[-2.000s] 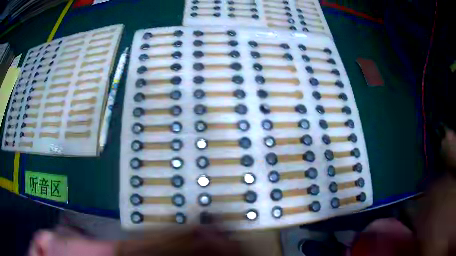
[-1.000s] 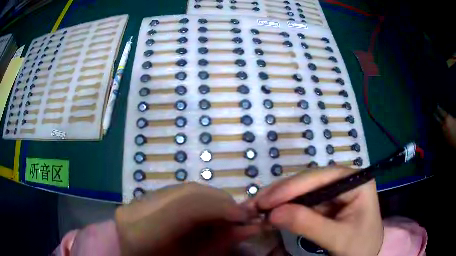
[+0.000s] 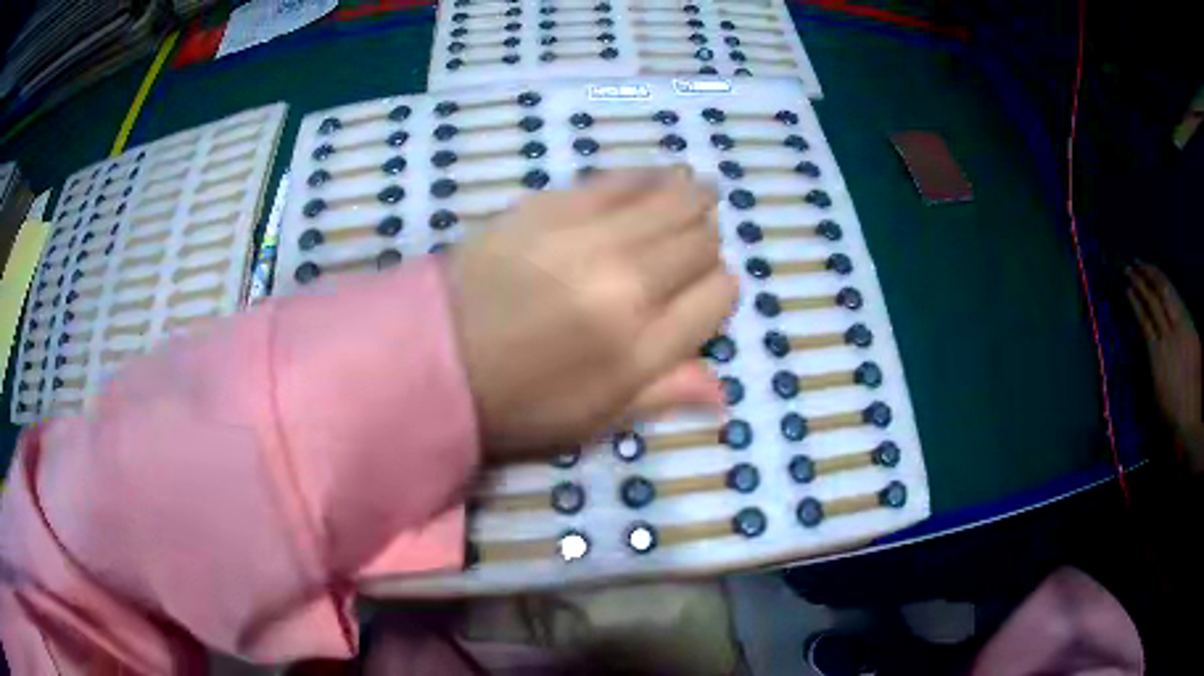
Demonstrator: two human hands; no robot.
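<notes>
The main white foam tray (image 3: pixel 911 456) lies in front of me, with rows of small dark discs (image 3: pixel 746 479) at the ends of tan bars; a few discs flash white. My left hand (image 3: pixel 614 284), in a pink sleeve, reaches over the middle and upper third column. Its fingers bend down to the tray, blurred; its fingertips hide the spot under them, so a held disc cannot be told. The forearm covers the tray's lower left. My right hand is not seen; only its pink sleeve (image 3: pixel 1070 627) shows at bottom right. The black probe is not seen.
A second foam tray (image 3: pixel 159 251) lies left, a white pen (image 3: pixel 271 238) beside it. A third tray (image 3: pixel 805 66) lies behind. A red-brown square (image 3: pixel 934 168) and thin red line (image 3: pixel 1085 264) are right. Another person's hand (image 3: pixel 1162 330) shows at the right edge.
My left hand has moved from the tray's front edge up over its middle. My right hand and the black probe have left the view. The view has shifted, and the trays sit further left.
</notes>
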